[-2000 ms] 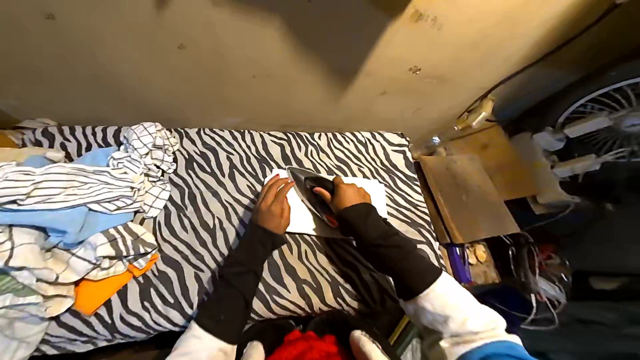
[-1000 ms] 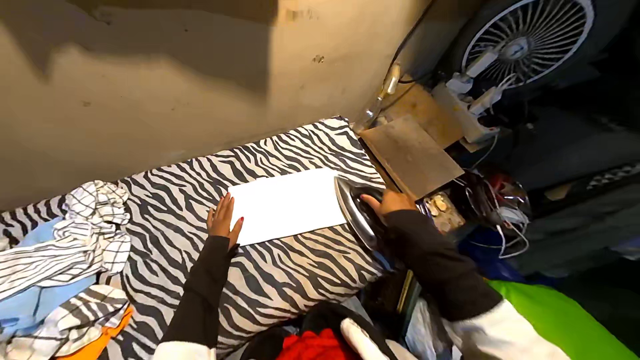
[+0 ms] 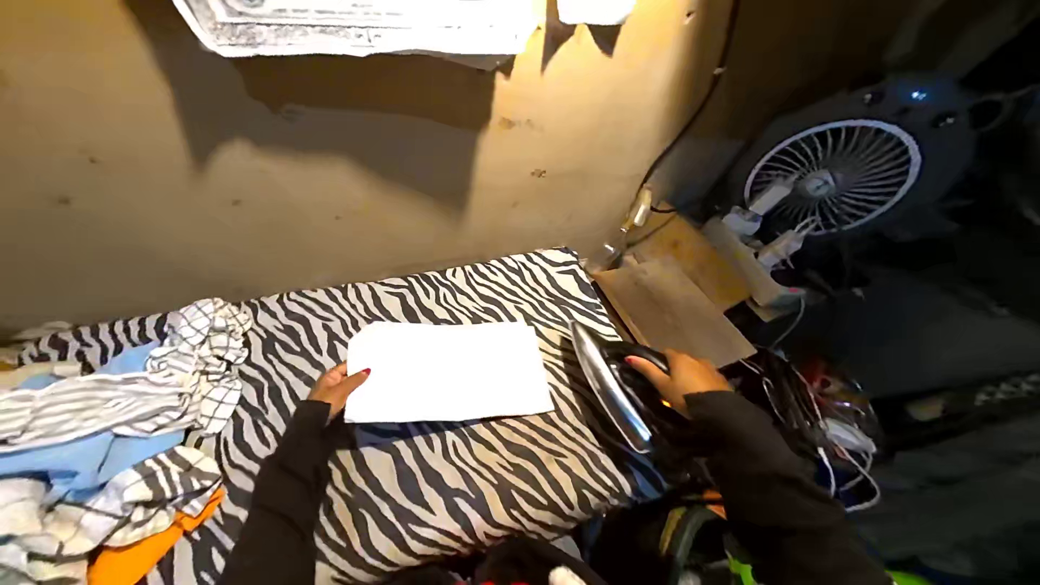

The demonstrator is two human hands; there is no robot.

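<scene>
A folded white cloth [image 3: 449, 372] lies over the zebra-print cover [image 3: 455, 496]. My left hand [image 3: 337, 386] pinches the cloth's left edge, thumb on top and fingers underneath. My right hand [image 3: 682, 378] grips the black handle of an electric iron [image 3: 613, 390] at the cover's right edge. The iron is tilted, its metal soleplate turned toward the cloth and apart from it.
Rumpled striped, checked, blue and orange clothes [image 3: 122, 422] lie at the left. Brown boards [image 3: 674, 309], a round fan [image 3: 833, 177] and tangled cables [image 3: 845, 455] are at the right. The wall [image 3: 325, 179] rises behind the cover.
The iron was over the cloth two seconds ago, then at its right end; now it is off the cloth, tilted up. My left hand has gone from lying on the cloth to pinching its edge.
</scene>
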